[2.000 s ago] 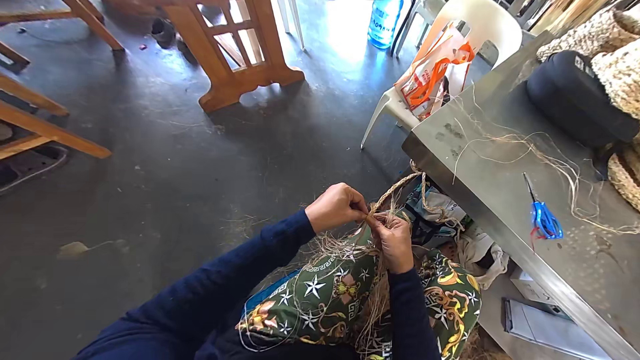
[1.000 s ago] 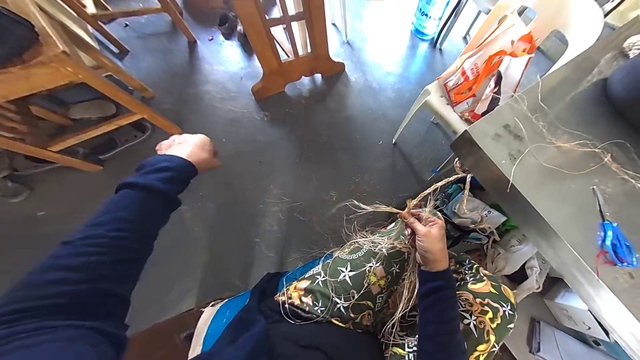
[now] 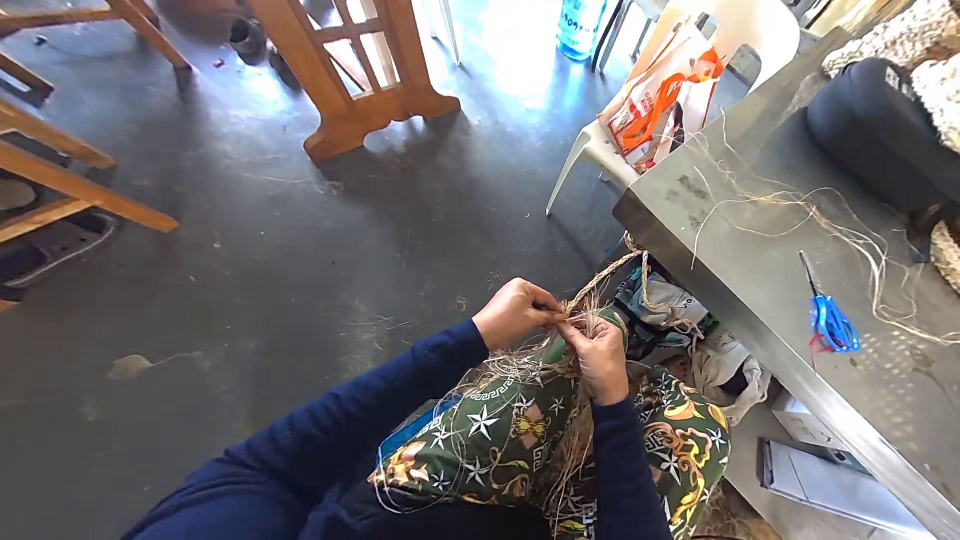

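A braided natural-fibre cord [image 3: 600, 279] runs from beside the table corner down to my two hands. My left hand [image 3: 520, 313] pinches strands at the cord's lower end. Close against it, my right hand [image 3: 598, 355] holds the same end between thumb and fingers. Loose fibres [image 3: 517, 367] spread from there over the green patterned cloth [image 3: 480, 427] on my lap, and more hang below my right hand. Blue-handled scissors [image 3: 834, 324] lie on the grey table [image 3: 757, 262], near a few long loose fibres [image 3: 847, 229]. The fingertips partly hide the working point.
A black case [image 3: 874, 131] and woven fibre pieces [image 3: 896, 34] stand on the table. Behind its corner is a white plastic chair [image 3: 592, 154] holding a bag [image 3: 652, 105]. Wooden furniture [image 3: 337, 139] stands ahead; stool legs [image 3: 82, 187] are at left. Bags and boxes [image 3: 806, 420] sit under the table.
My left hand was stretched out to the left one second ago and is back at the cord beside my right hand. My right hand has kept hold of the cord.
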